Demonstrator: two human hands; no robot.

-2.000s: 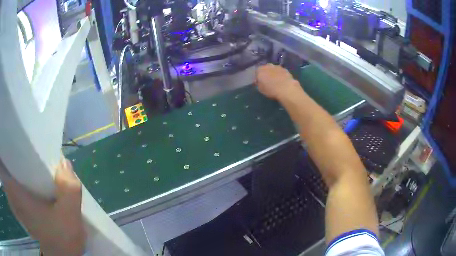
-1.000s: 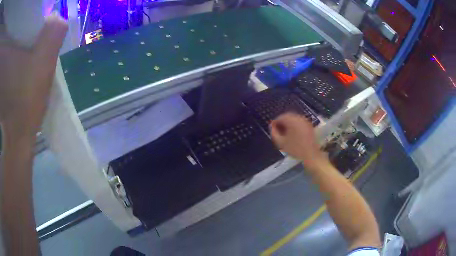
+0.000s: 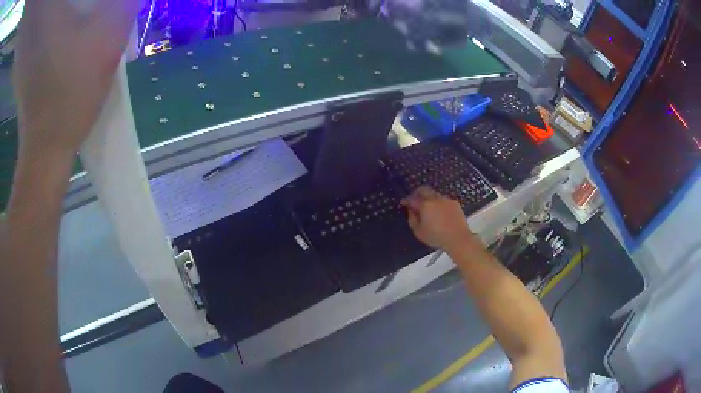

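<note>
My right hand [image 3: 436, 220] is bare, its fingertips together over the right part of a black parts tray [image 3: 369, 249] with rows of small pale round parts at its back. Whether a part is between the fingertips cannot be seen. Another filled black tray [image 3: 442, 170] lies just to the right, and a plain-looking black tray [image 3: 265, 276] lies to the left. My left hand [image 3: 73, 54] is large and blurred at the top left edge, on the white machine frame post [image 3: 127, 184]. Small round parts [image 3: 245, 74] sit spaced out on the green conveyor belt [image 3: 323, 65].
A black panel [image 3: 355, 142] stands upright behind the trays. A record sheet [image 3: 257, 184] with a pen [image 3: 227, 165] lies left of it. A blue bin [image 3: 453, 115], more black trays [image 3: 503, 150] and an orange-red item [image 3: 539, 130] are at the ledge's right end.
My right hand has come down from over the far side of the belt to the parts tray. The view has tilted down to the ledge. My left hand stays at the post.
</note>
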